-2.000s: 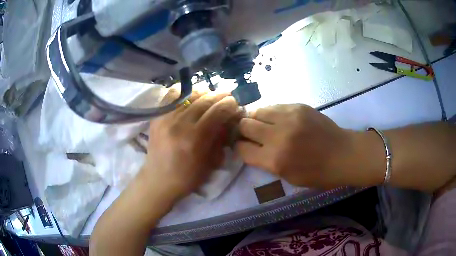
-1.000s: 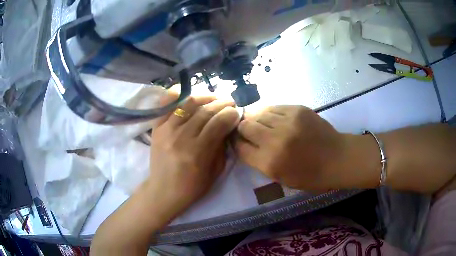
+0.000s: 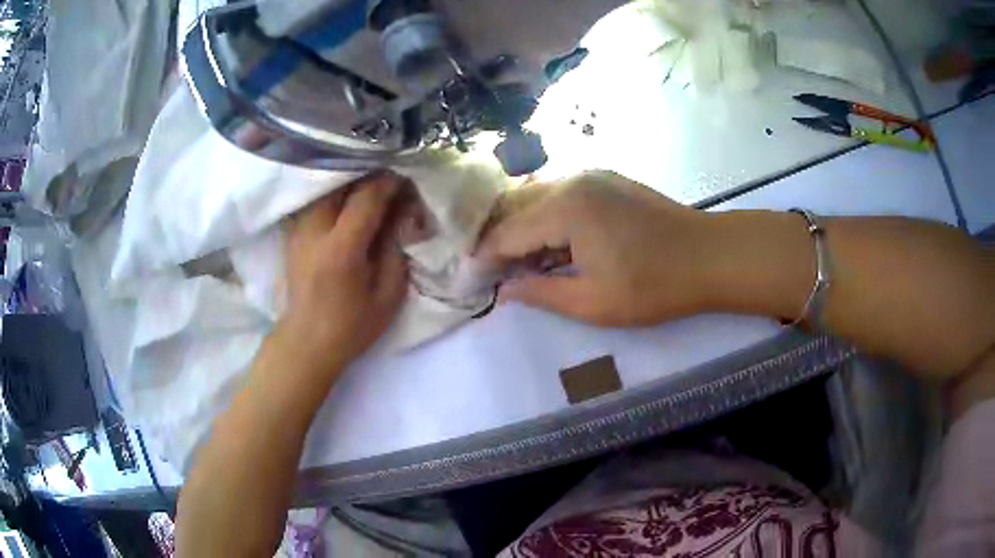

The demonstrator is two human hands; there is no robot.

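Off-white garment cloth (image 3: 235,202) lies in folds left of the needle and under both hands. My left hand (image 3: 351,256) holds the cloth near the needle, its fingertips partly in the folds. My right hand (image 3: 611,251) pinches the cloth edge just in front of the machine; a dark curved edge shows below its fingertips. The sewing machine head (image 3: 316,82) overhangs the work. A small dark grey block (image 3: 522,152) sits right of the needle area. The exact needle contact is too blurred to tell.
Thread snips (image 3: 867,122) with orange and yellow-green handles lie at the right. Pale fabric scraps (image 3: 726,55) lie behind them. A brown patch (image 3: 590,378) is on the tabletop near the front. A tape measure strip (image 3: 655,409) runs along the front edge. More cloth (image 3: 93,98) is heaped far left.
The view has shifted slightly. My hands have moved apart, and the cloth between them is now bunched up and visible. My left hand has shifted left.
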